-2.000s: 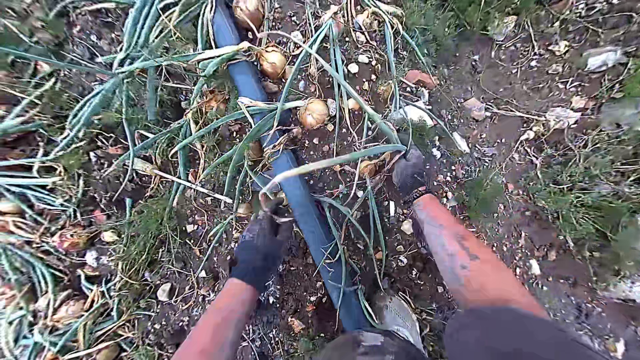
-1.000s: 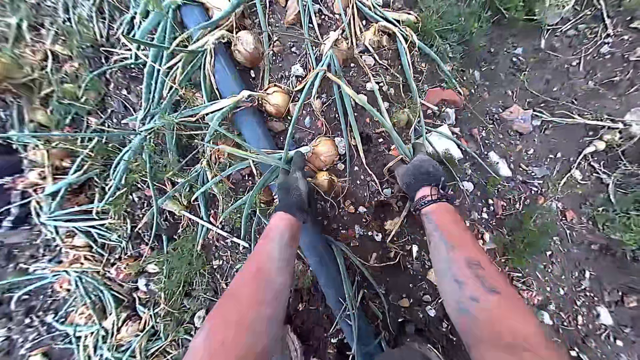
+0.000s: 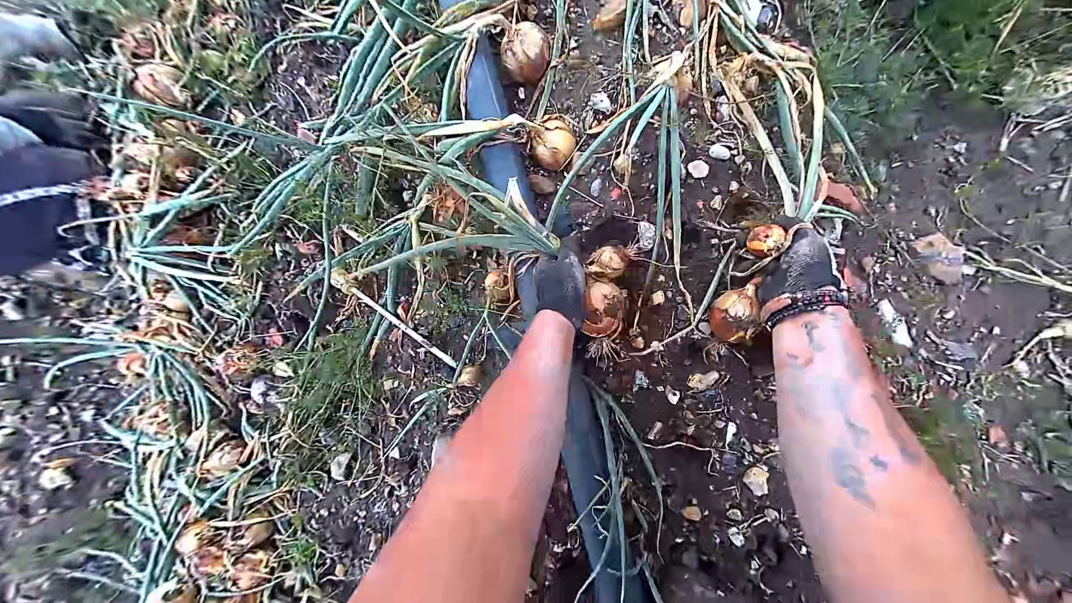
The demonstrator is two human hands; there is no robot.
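Note:
My left hand [image 3: 559, 280], in a dark glove, is closed around the green tops of onions, above the blue pipe. Two onion bulbs [image 3: 605, 308] with roots lie against its right side. On the right, my gloved right hand [image 3: 806, 261] grips onion tops whose leaves rise above the fist. One small bulb [image 3: 766, 240] and a larger bulb [image 3: 735, 315] are at its left side. Between the hands, long green leaves [image 3: 667, 167] hang over dark soil. Further up, onion bulbs [image 3: 553, 144] sit beside the pipe.
A blue flat pipe or hose [image 3: 500, 159] runs down through the row. Pulled or fallen onions with green leaves [image 3: 180, 377] cover the left side. Stony soil [image 3: 963, 335] and weeds lie at right. Another person's gloved hand [image 3: 50, 126] is at the upper left edge.
My left hand has closed on onion tops, with bulbs now beside it. My right hand now holds onions by their tops. Another person's hand has come into view at the left.

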